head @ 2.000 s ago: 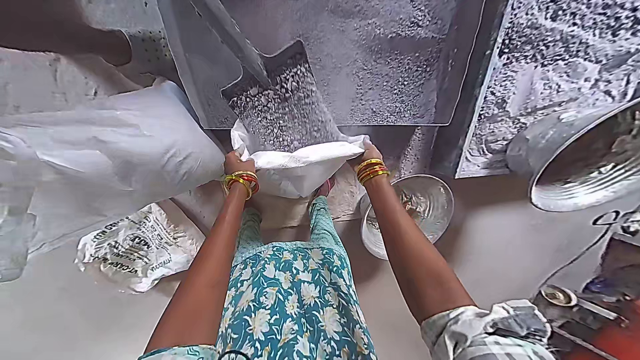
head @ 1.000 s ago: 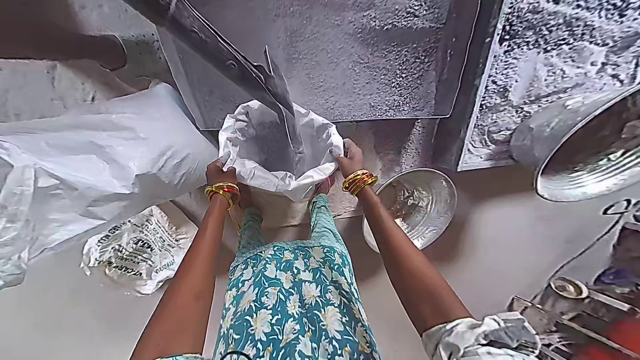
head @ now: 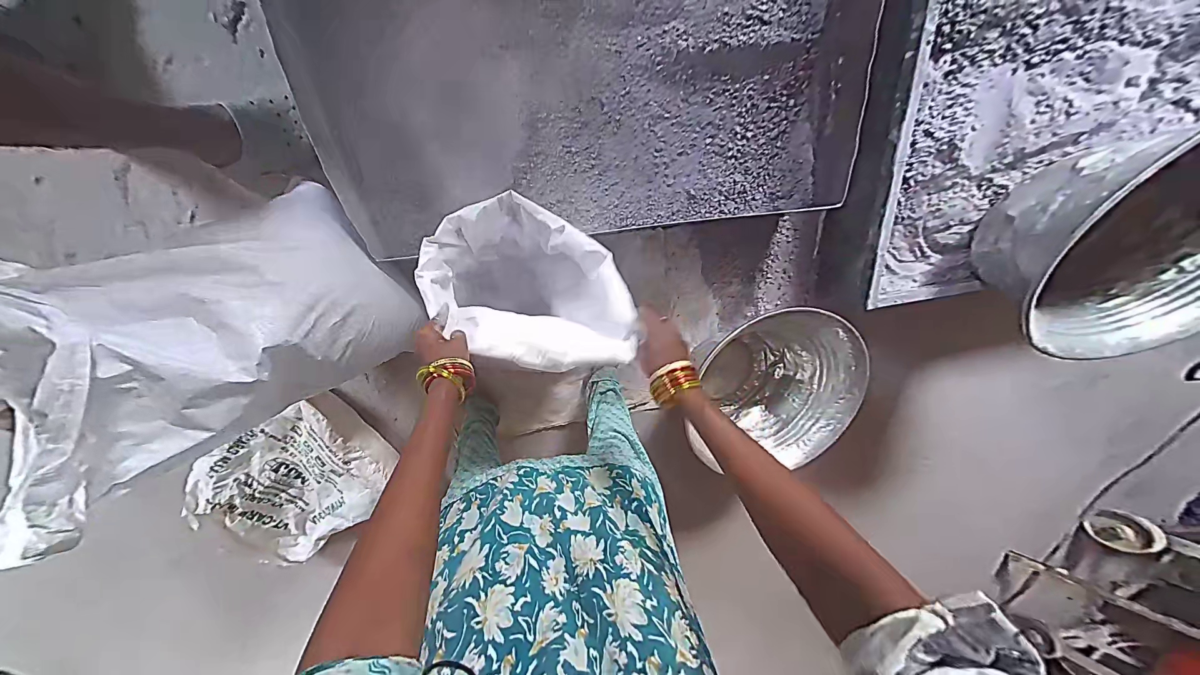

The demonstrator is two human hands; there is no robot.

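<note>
A white woven sack [head: 548, 339] stands with its mouth wide open between my hands, below the edge of a large metal tray [head: 600, 122] that carries grey-white powder and granules. My left hand [head: 439, 347] grips the sack's rim at its left side. On the right side of the rim is my right hand [head: 661, 345], slightly blurred, its fingers closed on the sack's edge. Bangles circle both wrists. What lies deep inside the sack is in shadow.
A metal basin [head: 783, 384] sits right of my legs; a larger metal vessel [head: 1106, 244] leans at the right. Big white sacks [head: 216, 319] and a crumpled printed bag [head: 291, 478] lie left. Another person's arm [head: 112, 112] shows at upper left. Machine parts [head: 1116, 581] stand lower right.
The shovel that tipped powder into the sack's mouth has gone out of view. The sack's mouth, flatter two seconds ago, now stands round and open. Both my hands remain at its rim.
</note>
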